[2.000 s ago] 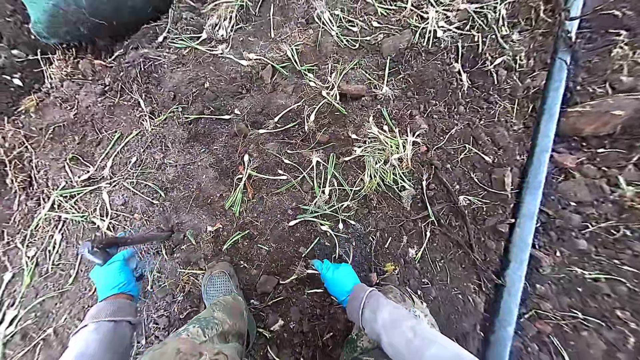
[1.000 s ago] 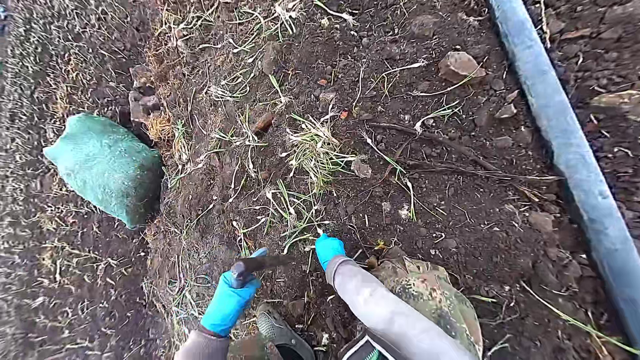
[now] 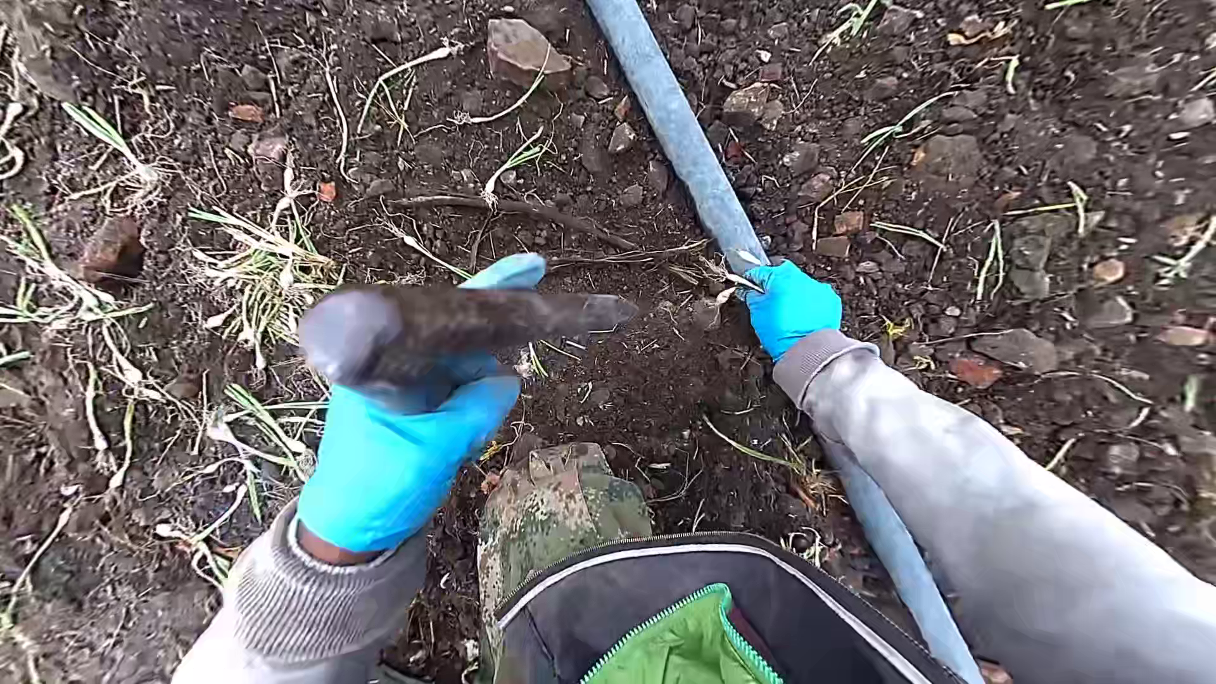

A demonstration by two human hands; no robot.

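Observation:
My left hand (image 3: 404, 446), in a blue glove, grips a dark hand tool (image 3: 465, 328) with a rounded metal end at the left and a narrower end pointing right; motion blur hides its exact kind. In a blue glove too, my right hand (image 3: 790, 306) is closed on a small bunch of bulb seedlings (image 3: 739, 281), whose pale ends and roots poke out on its left side. That hand is over the grey-blue pipe (image 3: 689, 142). A clump of similar green and white seedlings (image 3: 271, 271) lies on the soil left of the tool.
The long pipe crosses the dark soil diagonally. Stones (image 3: 524, 52) and a thin root or stick (image 3: 532, 211) lie left of it, with more stones and scattered seedlings on its right. An open black bag (image 3: 655, 570) with green lining and a camouflage-clad knee (image 3: 570, 503) are at the bottom.
My right hand has moved right to the pipe and now shows seedlings in its grip. My left hand, still on the tool, has come up off the ground. The view has shifted right.

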